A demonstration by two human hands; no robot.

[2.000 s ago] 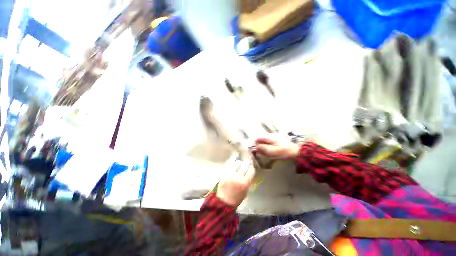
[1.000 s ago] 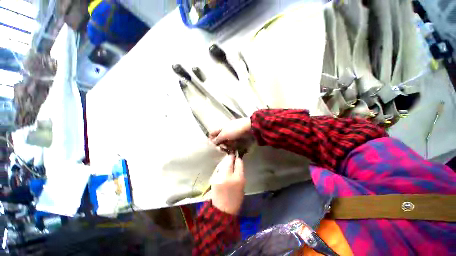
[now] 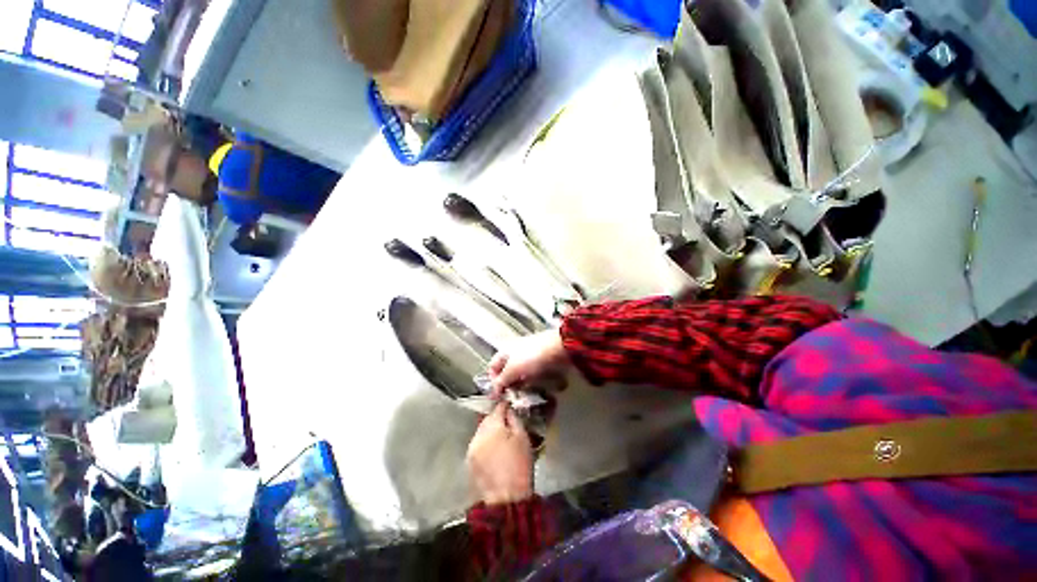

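Note:
A part-made bag body (image 3: 438, 347) in cream lies on the white table, with long narrow strap ends (image 3: 466, 210) tipped dark brown fanned out away from me. My left hand (image 3: 500, 455) pinches the near end of the bundle where the pieces meet. My right hand (image 3: 529, 362) pinches the same spot from the far side, its fingers close to the left fingertips. A small pale item shows between the fingertips; its exact shape is too blurred to tell.
More cream bag panels (image 3: 739, 136) stand fanned at the right. A blue openwork basket (image 3: 455, 134) holds brown pieces (image 3: 426, 51) at the back. A thin stick (image 3: 973, 233) lies far right. A person in blue (image 3: 267, 182) is beyond the table.
The view has shifted and tilted, bringing the basket back into sight. Both hands stay together at the bundle's near end; a dark-rimmed flap now shows more openly left of them.

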